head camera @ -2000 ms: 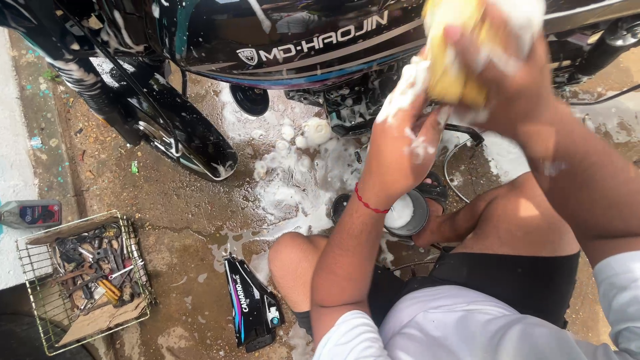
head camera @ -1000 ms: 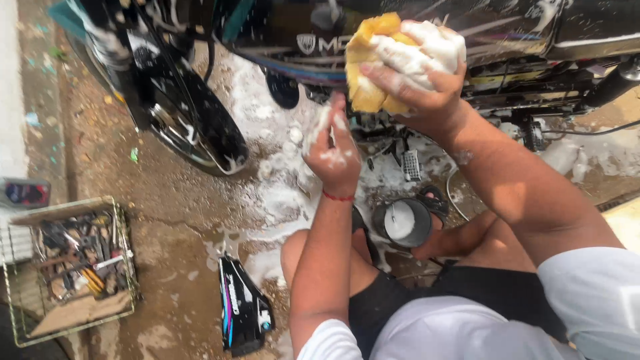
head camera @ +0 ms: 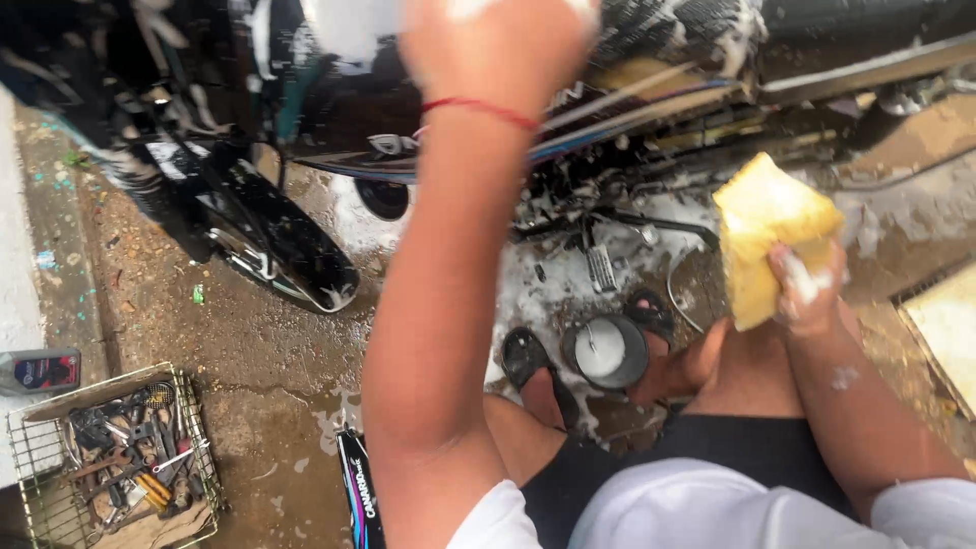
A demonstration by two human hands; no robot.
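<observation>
My left hand (head camera: 499, 46) reaches over the black fuel tank (head camera: 351, 107) of a motorcycle at the top. It is blurred and its fingers are cut off by the frame's top edge, so its grip does not show. White foam is on its back. A red string circles that wrist. On the right, my right hand (head camera: 812, 293) holds a yellow sponge (head camera: 770, 229) by its lower edge, beside the motorcycle and apart from it. Foam clings to the fingers. A dark bucket (head camera: 635, 352) with whitish liquid stands between my sandalled feet.
The front wheel (head camera: 305, 267) is at the left. A wire basket (head camera: 110, 381) of tools stands at lower left, near a plastic bottle (head camera: 46, 371). A black side panel (head camera: 358, 488) lies on the wet ground. Foam surrounds the footpeg (head camera: 601, 267).
My left hand has moved up over the tank. My right hand, with the sponge, has moved away from the tank to the right and down; the sponge was foamy a second ago.
</observation>
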